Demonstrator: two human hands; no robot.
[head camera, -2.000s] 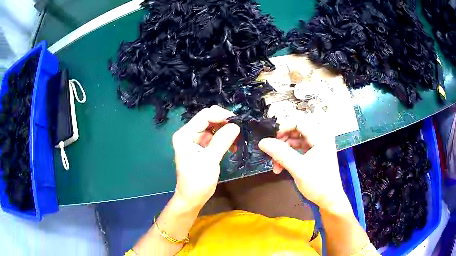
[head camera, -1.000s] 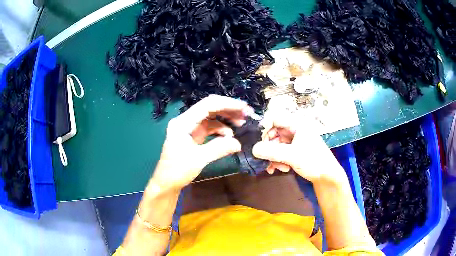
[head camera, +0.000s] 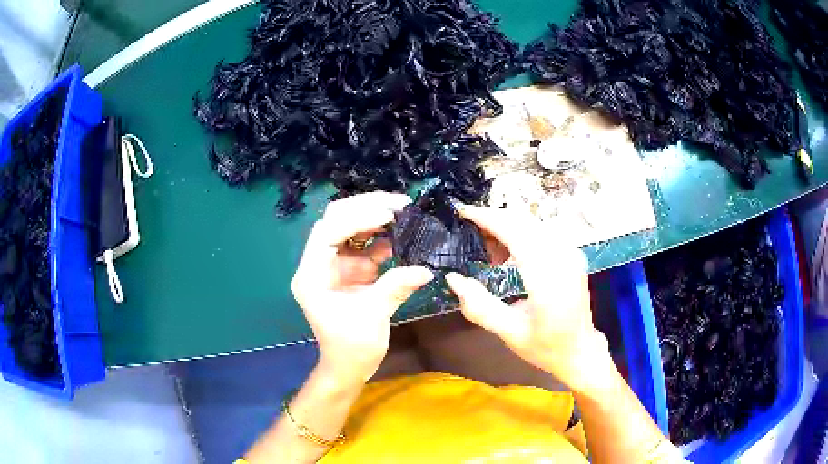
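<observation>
A black ribbed piece (head camera: 439, 241) is spread between both hands near the table's near edge, its ribs showing as fine lines. My left hand (head camera: 349, 272) grips its left side, thumb at the lower edge and fingers at the top. My right hand (head camera: 536, 281) grips its right side, thumb tip at the lower edge. A heap of loose pointed black pieces (head camera: 354, 91) lies just beyond the hands. A stained tan board (head camera: 617, 195) lies to the right, with a small round white dish (head camera: 552, 154) on it.
A second black heap (head camera: 681, 82) lies at right. A blue bin of black pieces (head camera: 80, 236) stands at left, beside a black and cream case (head camera: 113, 190) with a strap. Another filled blue bin (head camera: 788, 308) is below the right edge. A yellow-tipped tool (head camera: 804, 161) lies far right.
The black piece was folded and narrow between the fingers; now it is spread wide and flat. Both thumbs have come to its lower edge. The left wrist has moved right since one second ago.
</observation>
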